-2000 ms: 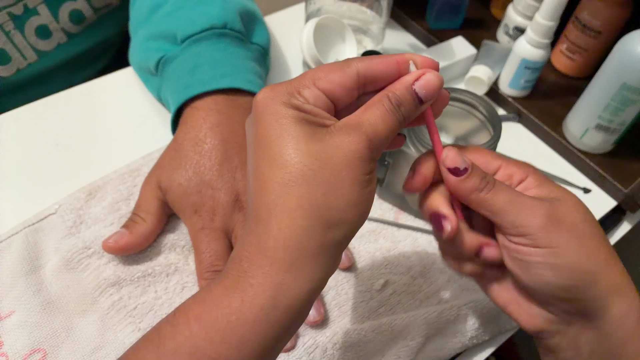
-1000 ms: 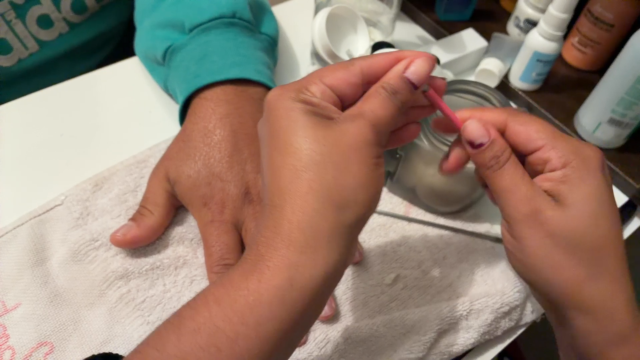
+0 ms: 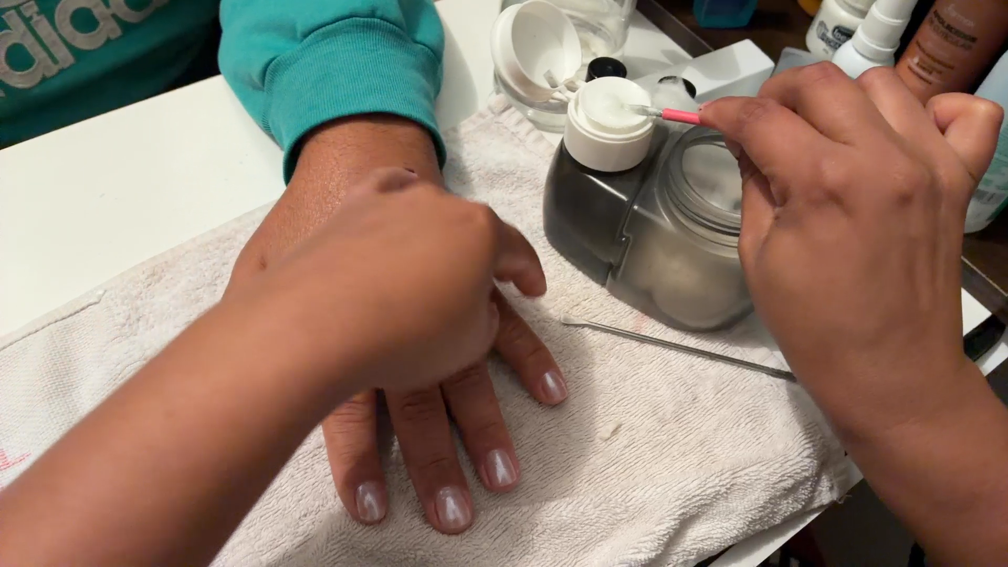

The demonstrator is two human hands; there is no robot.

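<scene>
Between the thumb and fingers of my right hand (image 3: 850, 173) is a thin pink-handled tool (image 3: 680, 116). Its tip touches or hovers just over the pale contents of a small white jar (image 3: 608, 142), which sits on a grey plastic container. My left hand (image 3: 417, 276) is blurred above the back of another person's hand (image 3: 425, 441); its fingertips are partly hidden, and whether it holds anything does not show. The other hand lies palm down with shiny pale nails on a white towel (image 3: 669, 441).
A metal stick (image 3: 677, 344) lies on the towel below the grey container (image 3: 583, 213). Behind stand an open glass jar with a white lid (image 3: 543, 47), a white box (image 3: 740, 67) and several bottles. The person's teal sleeve (image 3: 354, 71) is at upper left.
My hands were together on the pink tool; now they are apart. The left has moved left and down over the person's hand, and the right holds the tool at the white jar.
</scene>
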